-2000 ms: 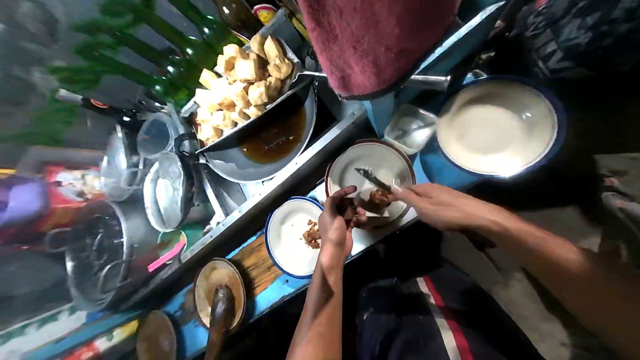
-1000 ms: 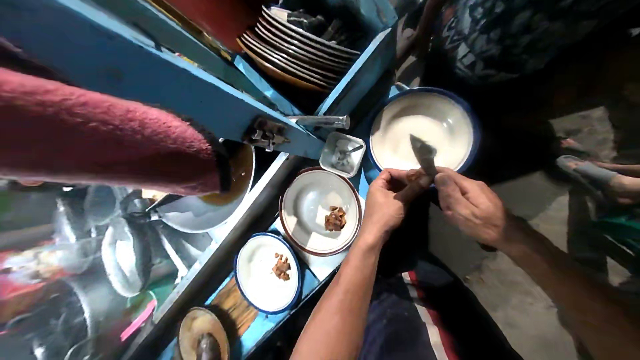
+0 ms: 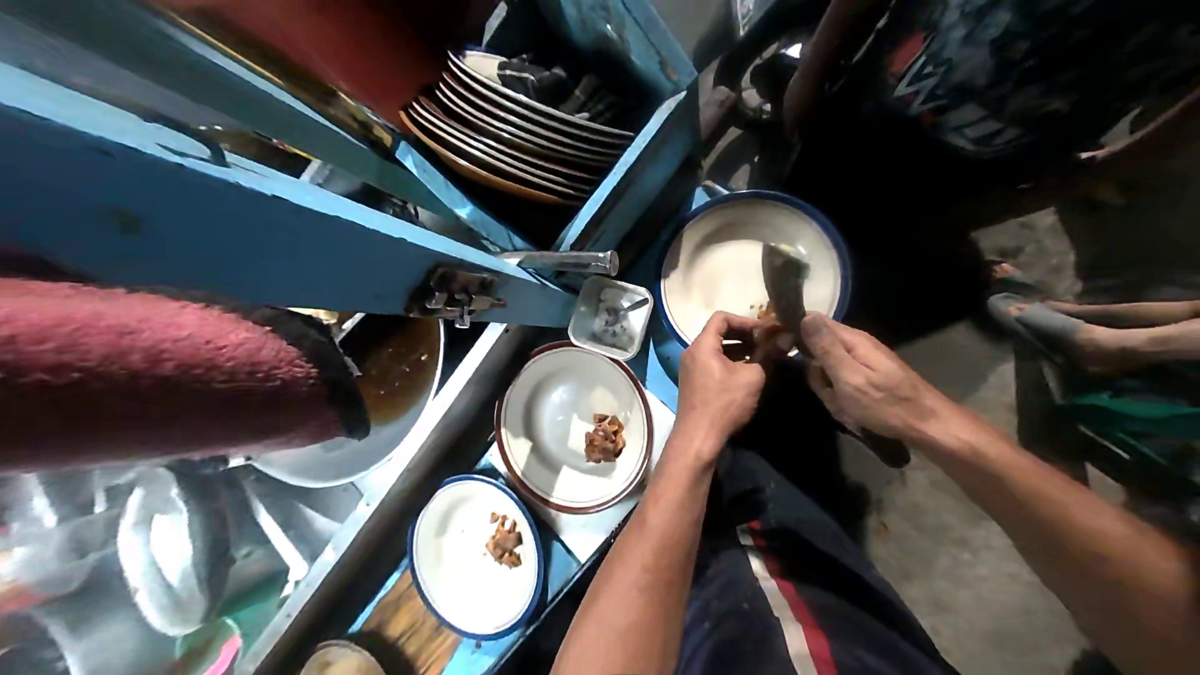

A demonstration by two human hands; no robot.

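Note:
My left hand [image 3: 722, 380] pinches a piece of brown food [image 3: 771, 330] over the near rim of a white enamel basin [image 3: 717, 272] with a blue edge. In my right hand [image 3: 862, 380] is a knife [image 3: 786, 281], its wide blade against the food and pointing into the basin. Small brown crumbs lie in the basin below the blade. To the left, a brown-rimmed plate [image 3: 544, 431] holds a heap of cut brown pieces [image 3: 605, 439]. Nearer me, a blue-rimmed plate [image 3: 459, 572] holds a smaller heap [image 3: 504, 541].
A small square dish [image 3: 609, 319] with a spoon sits between basin and brown-rimmed plate. Stacked plates [image 3: 525, 131] stand in a blue wooden compartment. A pink towel [image 3: 159, 375] hangs at left before a pan of brown liquid [image 3: 398, 375]. Another person's feet [image 3: 1050, 323] are at right.
Both hands have moved from above the brown-rimmed plate to the basin, with the knife in the right. The brown pieces on that plate now lie uncovered. The view has swung to the right.

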